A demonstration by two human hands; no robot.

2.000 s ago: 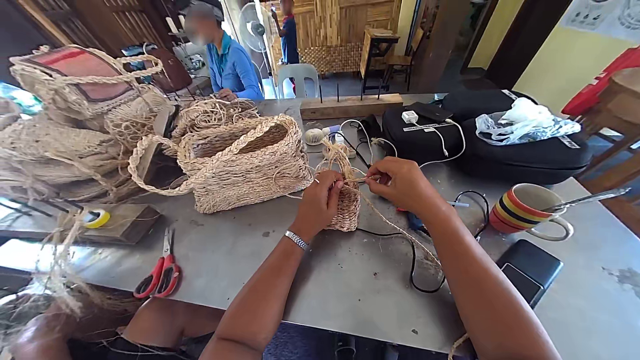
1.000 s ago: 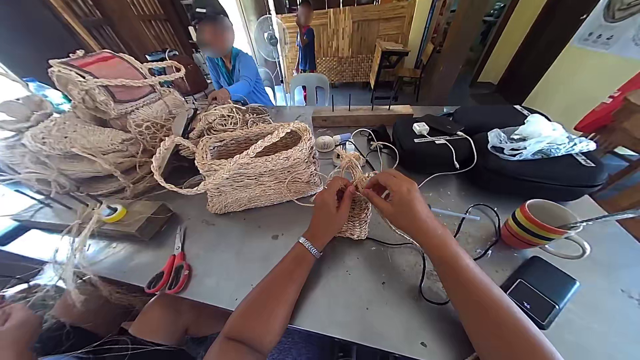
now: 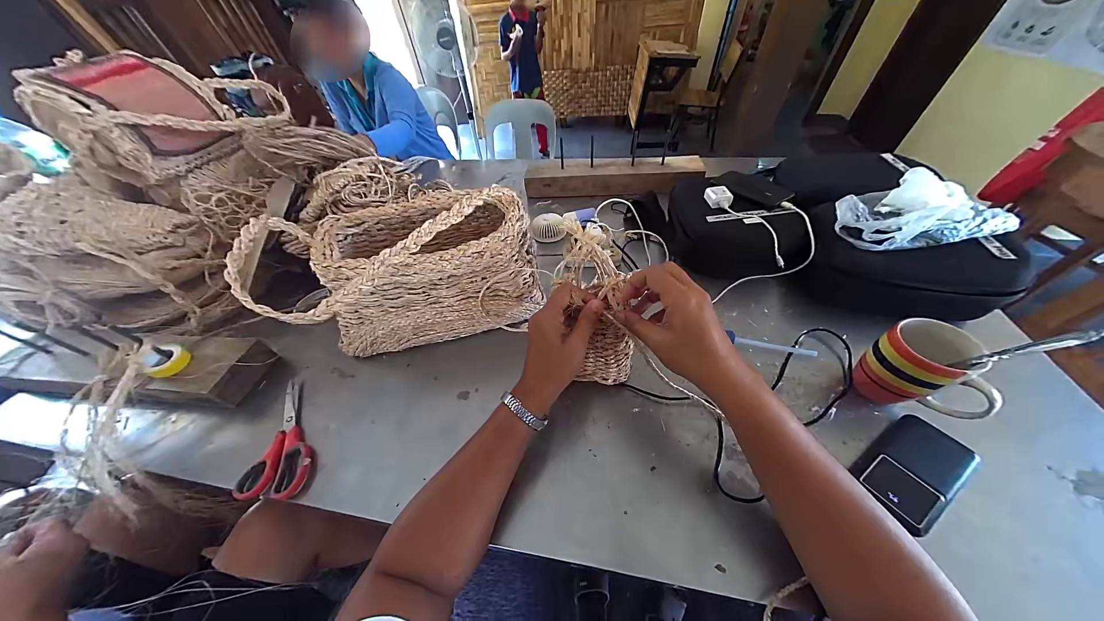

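Note:
A small woven fibre bag (image 3: 606,352) stands on the metal table between my hands. My left hand (image 3: 561,332) pinches its top rim between thumb and fingers. Close beside it, my right hand (image 3: 677,315) holds a fibre strand at the same rim, its fingertips nearly touching my left thumb. A twisted cord (image 3: 668,379) trails down from the bag under my right forearm. Loose pale fibres (image 3: 588,246) stick up behind the rim. To the left is a larger woven bag (image 3: 431,285) with braided handles. The fingertips partly hide the spot being worked.
Red-handled scissors (image 3: 280,461), yellow tape (image 3: 166,360) and heaped fibre bags (image 3: 103,224) lie left. A striped mug (image 3: 916,362) with a spoon, a power bank (image 3: 916,474), black cases (image 3: 923,259) and cables lie right. A nailed wooden block (image 3: 614,176) is behind. A co-worker's hand (image 3: 43,561) is at lower left.
My right hand has come in from a little to the right of the rim, now close against my left hand. The left hand stays at the small bag's top.

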